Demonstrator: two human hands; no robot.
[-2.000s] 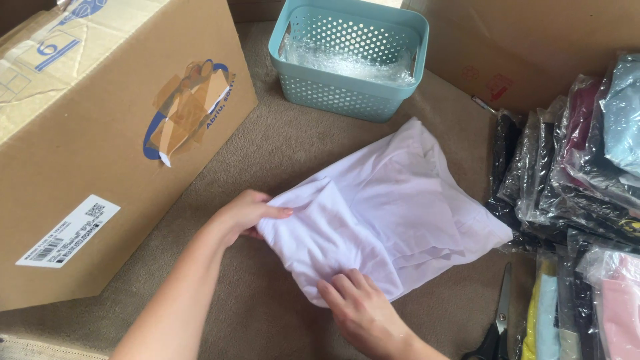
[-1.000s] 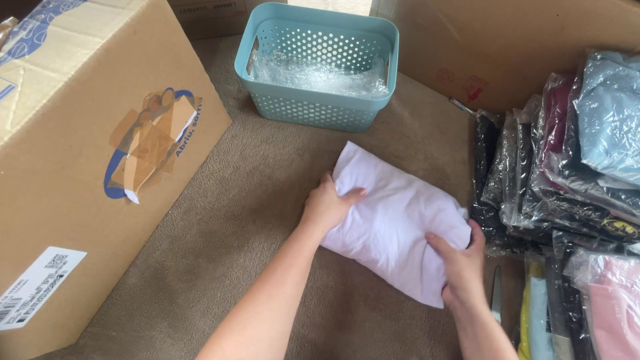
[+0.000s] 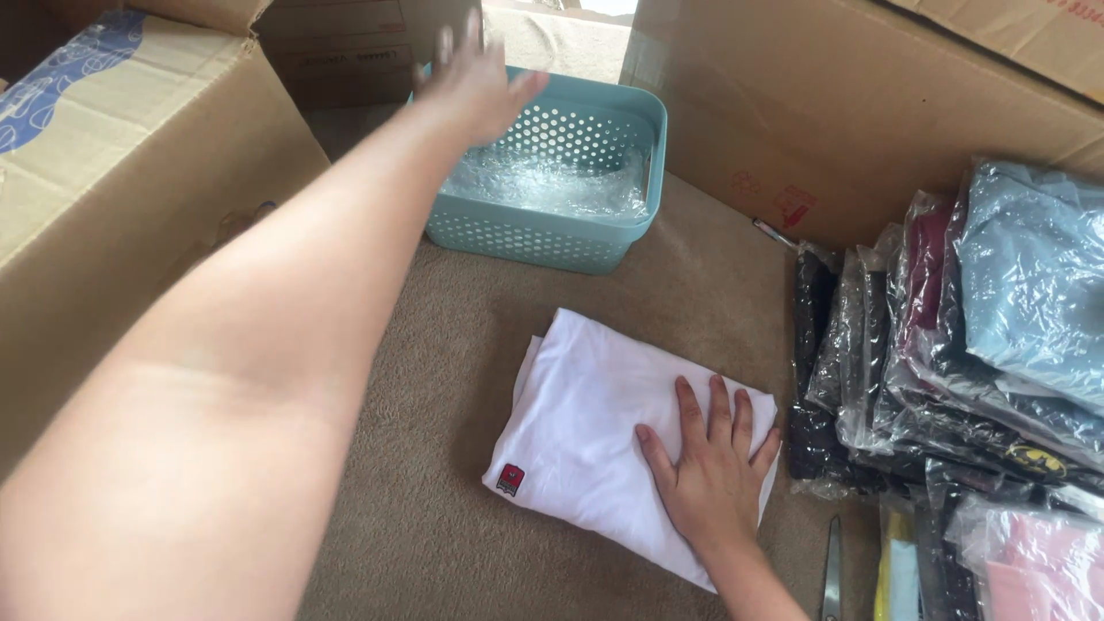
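Observation:
A folded white garment (image 3: 595,423) with a small red and black patch lies flat on the brown fabric surface. On its right part rests my right hand (image 3: 716,470), palm down with the fingers spread, holding nothing. My left hand (image 3: 474,82), somewhat blurred, is stretched out over the left rim of a blue-green perforated plastic basket (image 3: 535,233), fingers apart and nothing in it. Clear plastic bags (image 3: 552,185) lie inside the basket.
Garments in clear plastic bags (image 3: 1026,285) are stacked at the right. Below them lie a pink bagged garment (image 3: 1044,565) and a scissors blade (image 3: 831,569). A pen (image 3: 774,233) lies by the cardboard box (image 3: 862,112) behind. Another cardboard box (image 3: 172,164) stands at the left.
My left hand has let go of the white garment and moved up to the basket. The garment, loosely spread two seconds ago, is now folded smaller, and its patch shows.

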